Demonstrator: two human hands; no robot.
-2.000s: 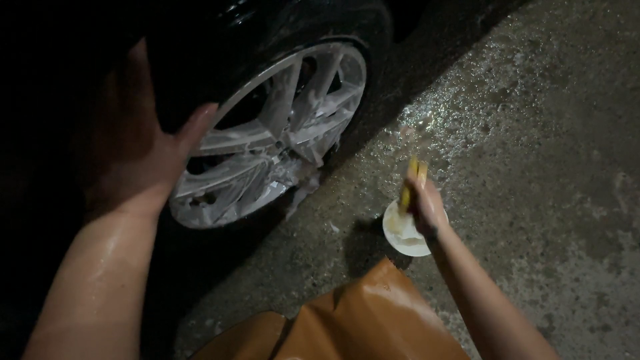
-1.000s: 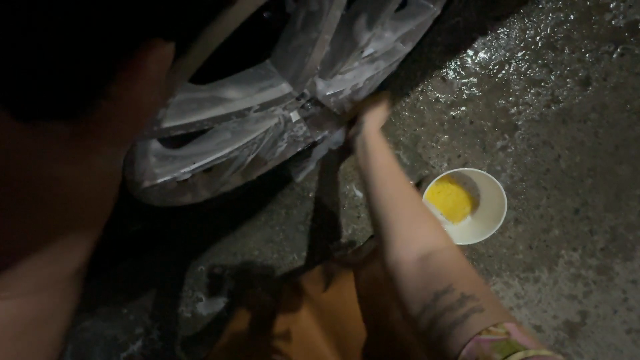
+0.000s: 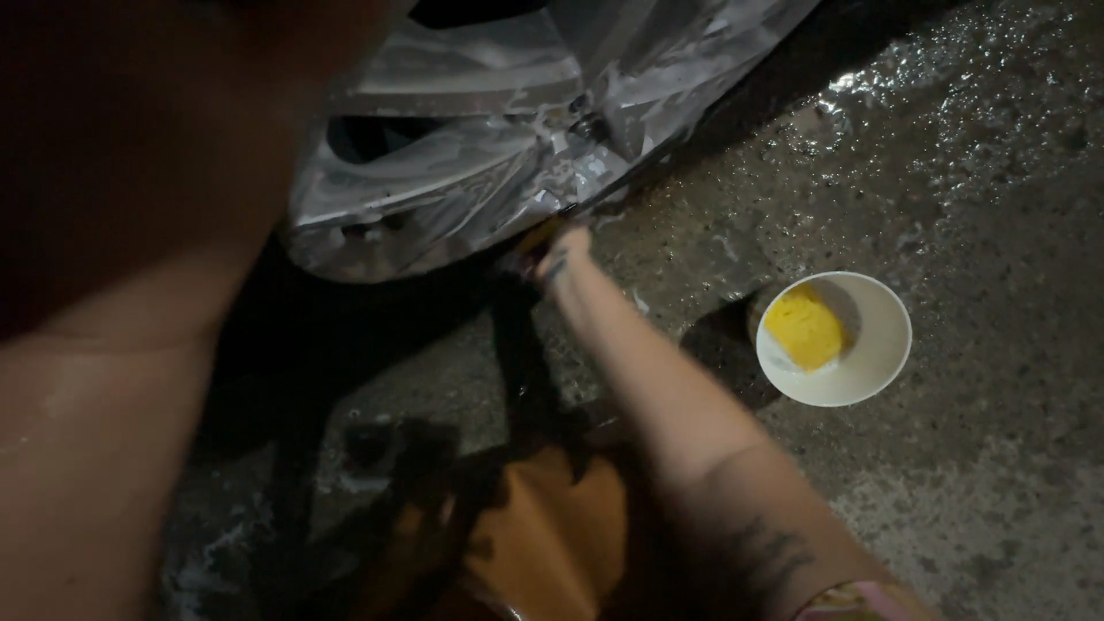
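My left hand point(image 3: 198, 129) is a dark, blurred shape at the upper left, close to the camera and in front of the tyre area; its fingers cannot be made out. A silver alloy wheel point(image 3: 466, 95) with whitish suds on its spokes fills the top middle. At its lower rim is my right hand point(image 3: 565, 250), partly in shadow. Something dark and yellowish-brown shows by its fingers, too unclear to name or to tell whether it is held. To the right, a white round bucket point(image 3: 880, 345) stands with a yellow sponge point(image 3: 804, 328) inside.
Wet, speckled concrete point(image 3: 975, 198) lies under the bucket and glistens at the upper right. Brown-orange material point(image 3: 552, 535), perhaps an apron, covers the bottom middle. Deep shadow lies beneath the wheel, and some suds are on the ground at the lower left.
Two seconds ago my right hand was at the white bucket with something yellow in it; it is now at the wheel's lower rim. The view has moved closer to the wheel.
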